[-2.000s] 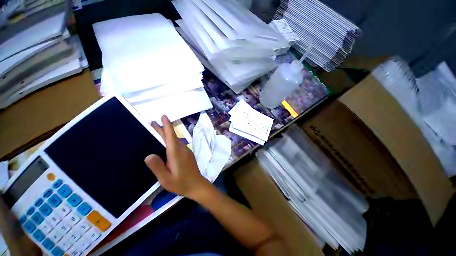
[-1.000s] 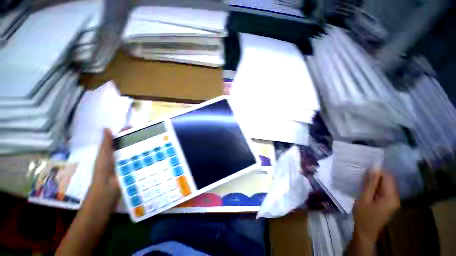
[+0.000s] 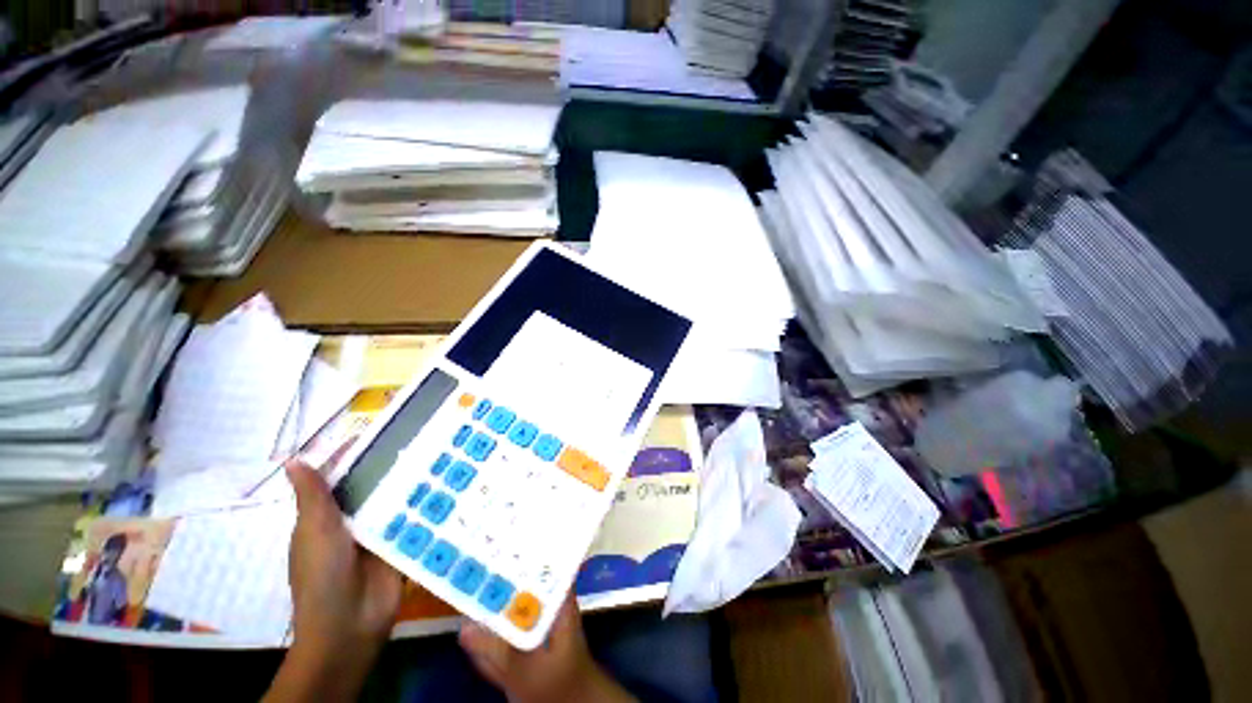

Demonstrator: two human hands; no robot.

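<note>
A white calculator [image 3: 515,453] with blue, white and orange keys is held tilted above the printed mat [image 3: 645,529]. A white printed slip [image 3: 570,368] lies on its black panel, beside the keys. My left hand [image 3: 337,577] holds the calculator's left edge by the grey display. My right hand [image 3: 536,659] is at its lower edge near the orange corner key, its fingers partly hidden beneath it. More slips [image 3: 875,494] lie in a small pile at right.
A flat pile of white sleeves [image 3: 680,234] is beyond the calculator. Fanned white layers [image 3: 893,261] and a translucent bottle [image 3: 1009,433] are at right. A crumpled white cloth [image 3: 735,522] lies near the edge. White stacks [image 3: 69,316] stand at left; creased papers [image 3: 234,398] lie nearby.
My right hand has moved from the slip pile to the calculator's lower edge. A slip now lies on the black panel. The calculator is turned more upright, and the camera view has shifted.
</note>
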